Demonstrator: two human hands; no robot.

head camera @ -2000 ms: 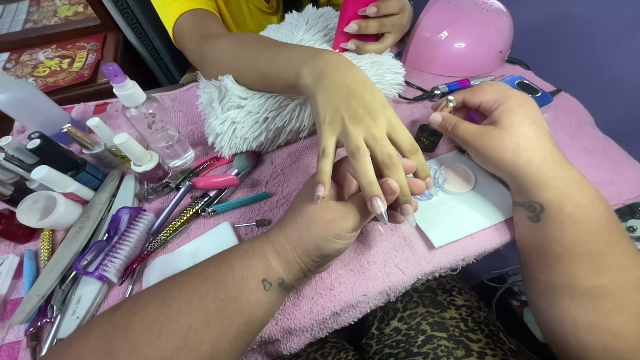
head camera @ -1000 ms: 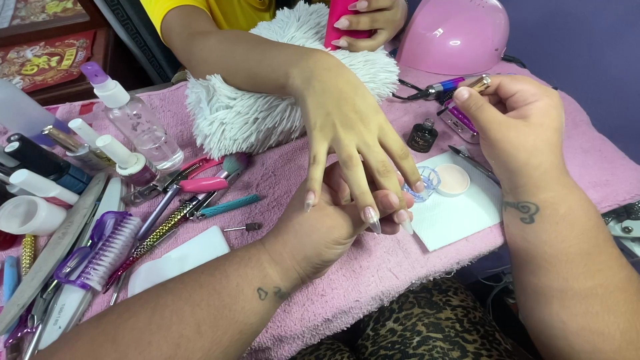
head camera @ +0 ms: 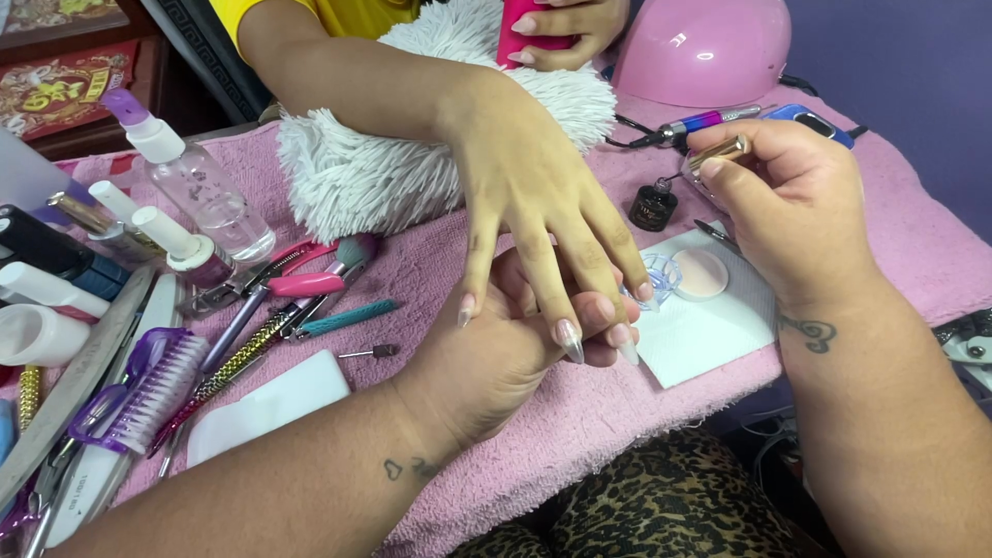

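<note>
My left hand [head camera: 496,349] holds the fingers of another person's hand [head camera: 527,170] from below; that hand lies palm down with long pointed nails. Between the thumb and fingers of my right hand [head camera: 783,194] is the gold cap of a nail polish brush [head camera: 719,153], and its thin stem points down toward the neck of a small dark polish bottle [head camera: 652,206]. Whether the brush tip touches the bottle is unclear. Below the bottle, a round pot of pale powder [head camera: 700,274] and a clear faceted dish [head camera: 659,279] rest on a white paper towel [head camera: 682,349].
A fluffy white cushion [head camera: 372,170] supports the other person's forearm. Behind my right hand are a nail drill handpiece [head camera: 697,124] and a pink dome lamp [head camera: 705,50]. On the left are a spray bottle [head camera: 209,194], polish bottles, files and a purple nail brush [head camera: 143,387].
My right hand has brought the gold-capped brush down toward the dark bottle's neck. My left hand keeps hold of the other person's fingers.
</note>
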